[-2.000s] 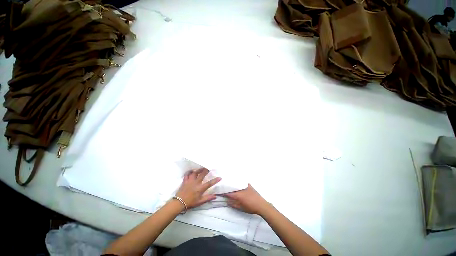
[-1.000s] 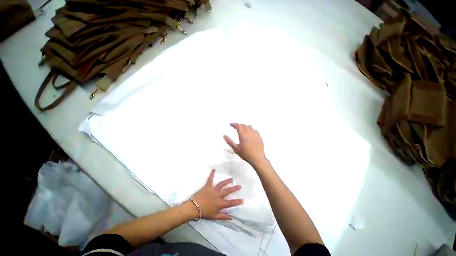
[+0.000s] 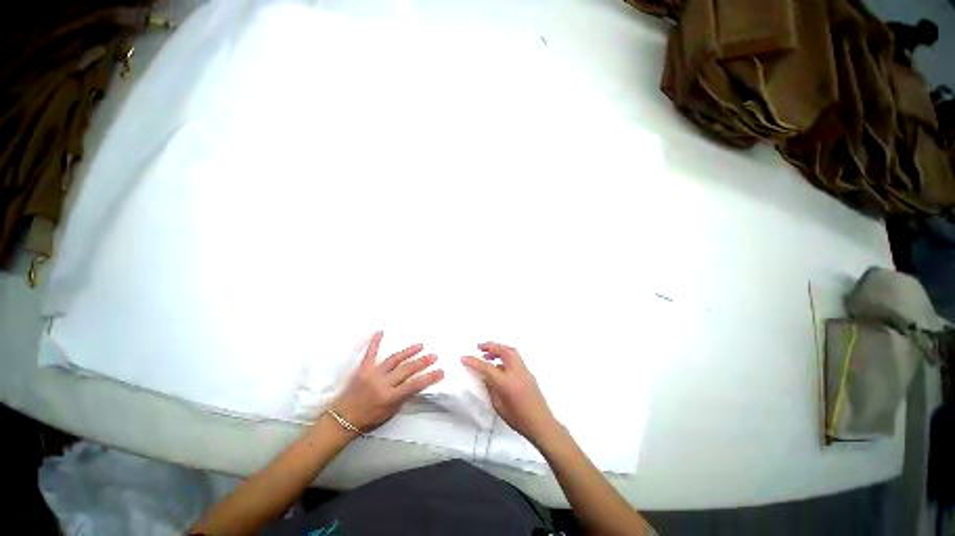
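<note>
A large stack of thin white paper (image 3: 314, 230) lies flat on the white table, its near edge in front of me. A small folded or crumpled part of white paper (image 3: 445, 403) lies near that edge, between my hands. My left hand (image 3: 385, 389) rests on it with the fingers spread. My right hand (image 3: 510, 387) is just right of it, fingers loosely bent and apart, touching or just above the paper. The bright glare hides most paper edges.
Fanned brown bags (image 3: 52, 126) lie at the left and more brown bags (image 3: 817, 94) at the far right. A grey-beige bag (image 3: 864, 382) with a yellow line lies at the right table edge. Crumpled pale plastic (image 3: 126, 492) is below the table at the lower left.
The view has turned back from its tilt. My right hand has come back from farther up the paper to beside the folded part. My left hand remains spread on the paper.
</note>
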